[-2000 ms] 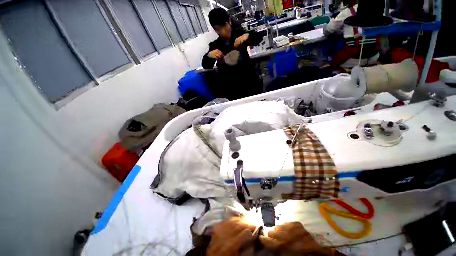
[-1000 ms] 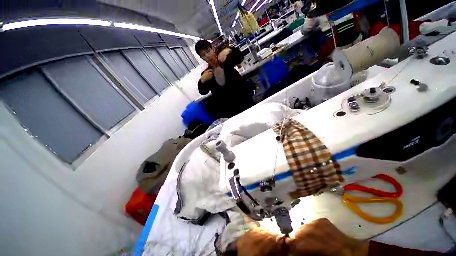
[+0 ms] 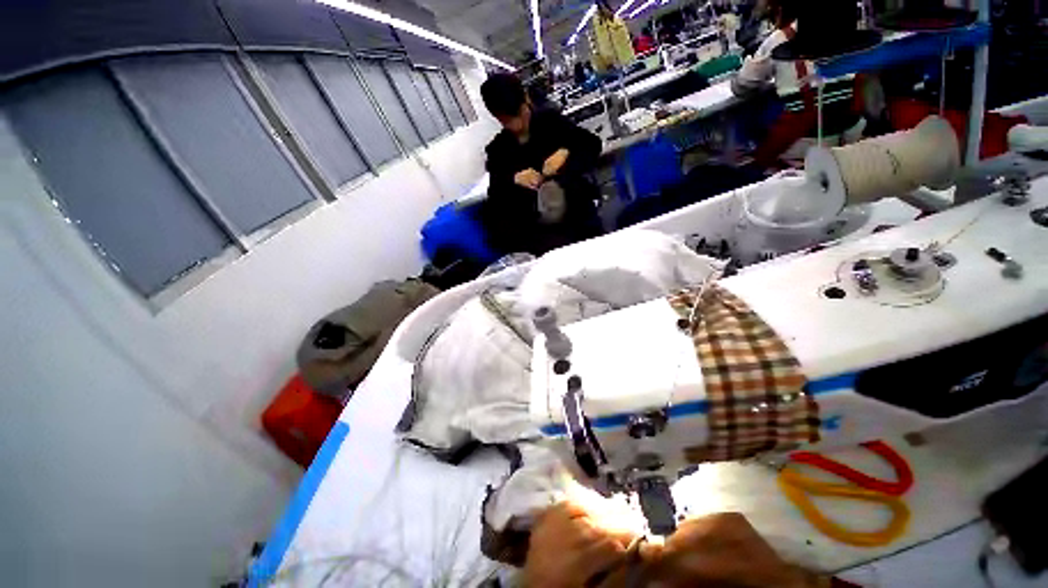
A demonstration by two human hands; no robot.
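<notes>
The pale lining [image 3: 471,373] with a narrow dark seam edge lies left of and behind the white sewing machine head [image 3: 621,373]. A smaller pale and dark fold of it [image 3: 529,494] reaches my hands. My left hand [image 3: 575,554] and my right hand [image 3: 718,551] are side by side at the bottom, close to the brightly lit presser foot area [image 3: 657,505]. Both are cut off by the lower edge. Glare and the hands hide the needle point and the cloth under the fingers, so I cannot tell the exact grip.
Scissors with red and yellow loops [image 3: 845,494] lie right of the needle. A checked strip [image 3: 747,379] wraps the machine head. A black device [image 3: 1023,511] is at right. A thread cone [image 3: 891,161] and plastic bag [image 3: 793,213] are behind. A person [image 3: 534,161] handles cloth opposite, beside the wall.
The camera view has tilted and shifted. My hands stay beside the presser foot. The person opposite has lowered their hands with the cloth.
</notes>
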